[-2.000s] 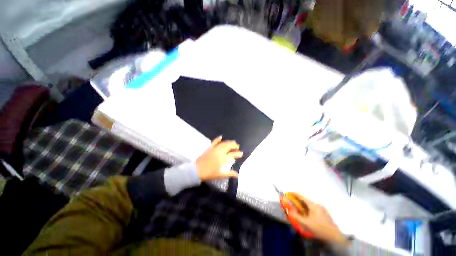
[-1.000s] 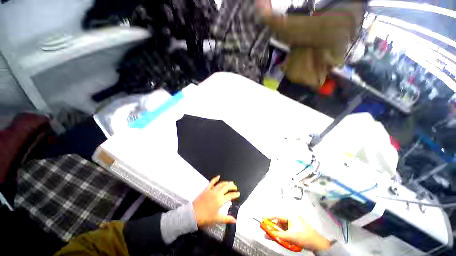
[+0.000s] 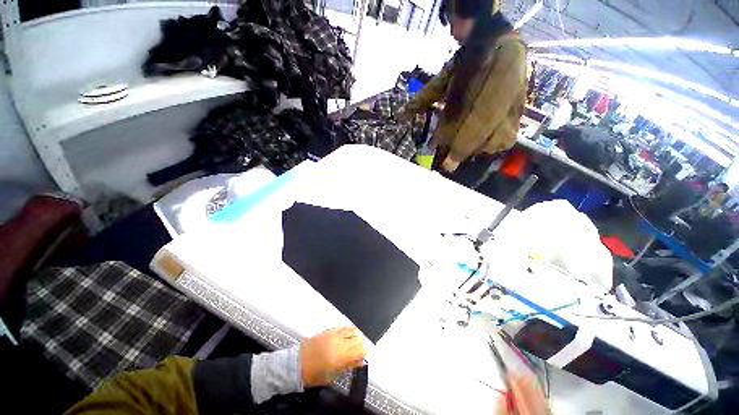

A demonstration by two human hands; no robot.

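The black garment panel (image 3: 352, 267) lies flat on the white table, left of the sewing machine head (image 3: 600, 344). My left hand (image 3: 332, 357) is at the table's front edge, just below the panel's near corner, with its fingers curled on a black strip (image 3: 355, 391) that hangs over the edge. My right hand (image 3: 528, 395) is blurred and cut off at the bottom of the picture, in front of the machine head. It holds the fabric scissors (image 3: 509, 399), with a bit of red handle showing and dark blades pointing up and away.
A person (image 3: 486, 93) stands beyond the table by plaid fabric. A plaid piece (image 3: 105, 316) hangs at lower left. Blue tape (image 3: 259, 194) marks the table's left side. A white bundle (image 3: 559, 243) sits behind the machine. A shelf (image 3: 154, 97) with dark fabric is at upper left.
The view has tilted up. My left hand has drawn back from the panel's near corner to the table edge, its fingers more curled. My right hand has moved the scissors right, towards the machine.
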